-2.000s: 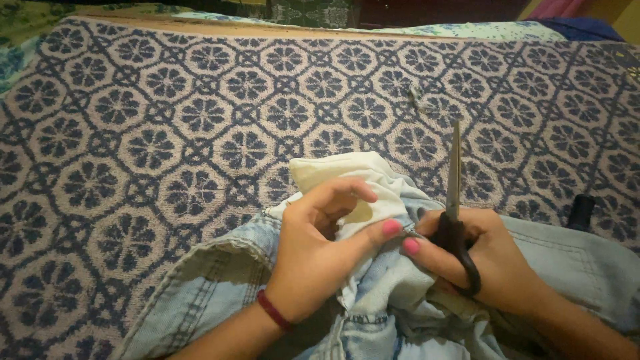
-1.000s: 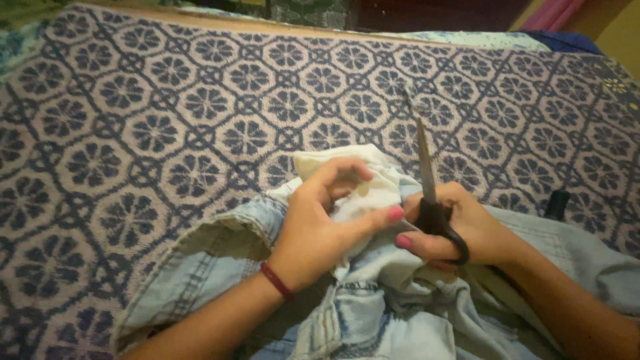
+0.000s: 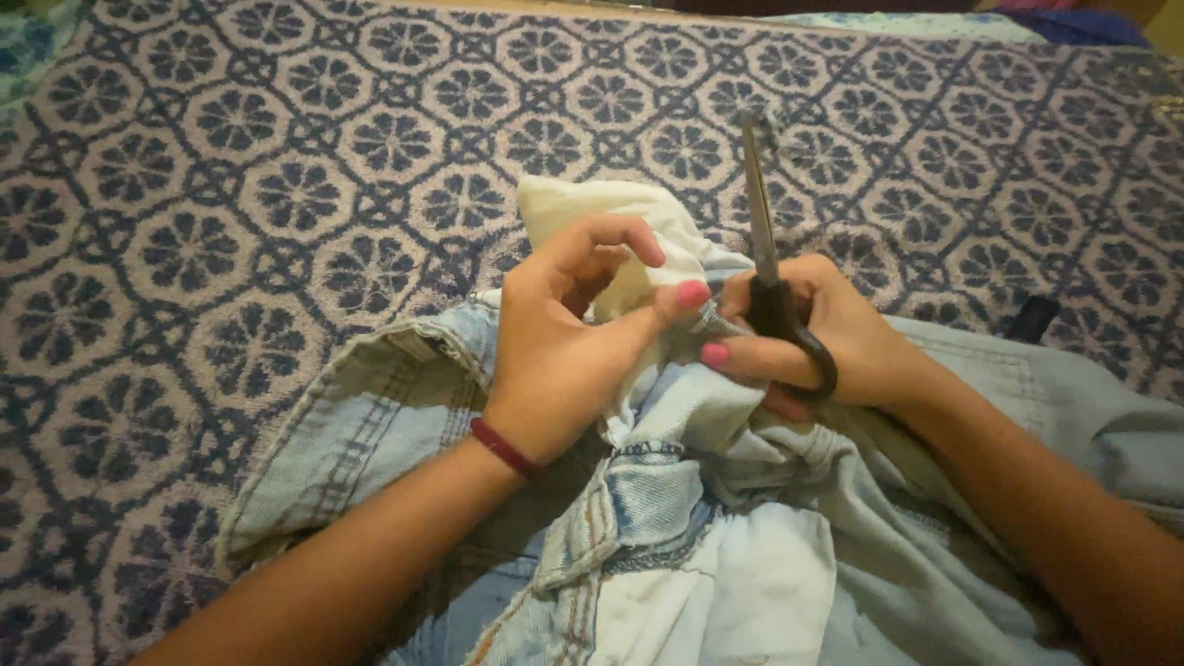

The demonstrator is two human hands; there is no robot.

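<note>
A light blue denim garment [image 3: 647, 499] with visible seams lies bunched in front of me. Its cream pocket fabric [image 3: 610, 205] sticks up beyond my hands. My left hand [image 3: 583, 324], with a dark red band on the wrist, pinches the cloth near a seam, its index finger raised and curled. Close beside it, my right hand [image 3: 795, 333] has the black handles of a pair of scissors [image 3: 760, 203] around its fingers, the blades pointing up and away. The right thumb and fingers also hold the denim near the left thumb. The blades look closed.
A patterned blue and beige cloth [image 3: 305, 185] covers the surface beneath. A small black object [image 3: 1031, 319] lies at the right by the denim. A bit of greyish thread or lint [image 3: 772, 120] is beyond the scissor tips. Blue fabric [image 3: 1082, 26] shows at the far right edge.
Both hands stay at the same part of the denim, and the scissors remain in my right hand. Between the earlier frames and now, the blades have tilted slightly to the left.
</note>
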